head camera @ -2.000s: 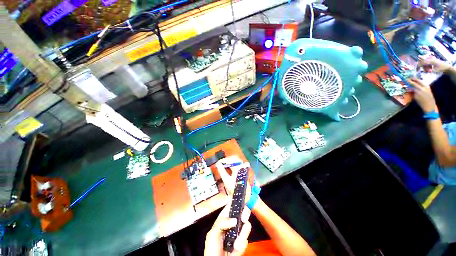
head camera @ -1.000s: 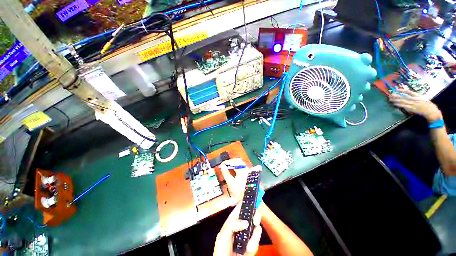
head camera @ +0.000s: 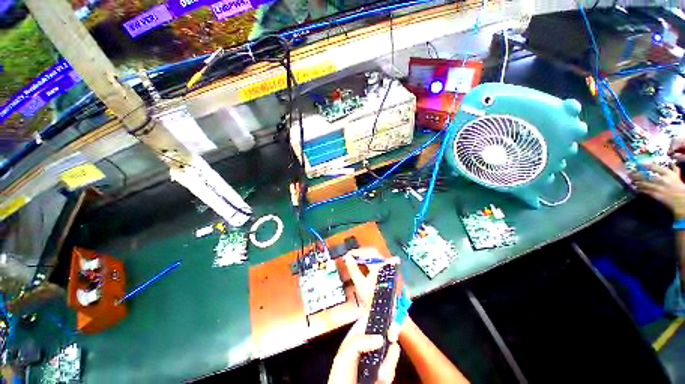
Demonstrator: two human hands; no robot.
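Note:
A circuit board (head camera: 322, 286) lies on the orange-brown panel (head camera: 278, 322), with its back edge at the dark connector block (head camera: 345, 247). My left hand (head camera: 357, 351) holds the long black remote control (head camera: 381, 315) upright over the panel's front edge, thumb on its lower buttons. My right hand (head camera: 366, 281) is just behind the remote's upper end and holds a thin blue pen (head camera: 370, 260) by the fingers. A light blue band (head camera: 403, 306) is on my right wrist. The remote hides part of my right hand.
Two more boards (head camera: 431, 251) (head camera: 488, 227) lie right of the panel, before the teal fan (head camera: 518, 142). A board (head camera: 230, 248) and cream ring (head camera: 266, 230) lie behind it. The oscilloscope (head camera: 360, 131) stands at the back. A neighbour's hands (head camera: 661, 180) work at far right.
The view has shifted, so the bench things appear farther right and lower. The remote and pen stay held over the panel. The neighbour's hands have moved relative to their panel.

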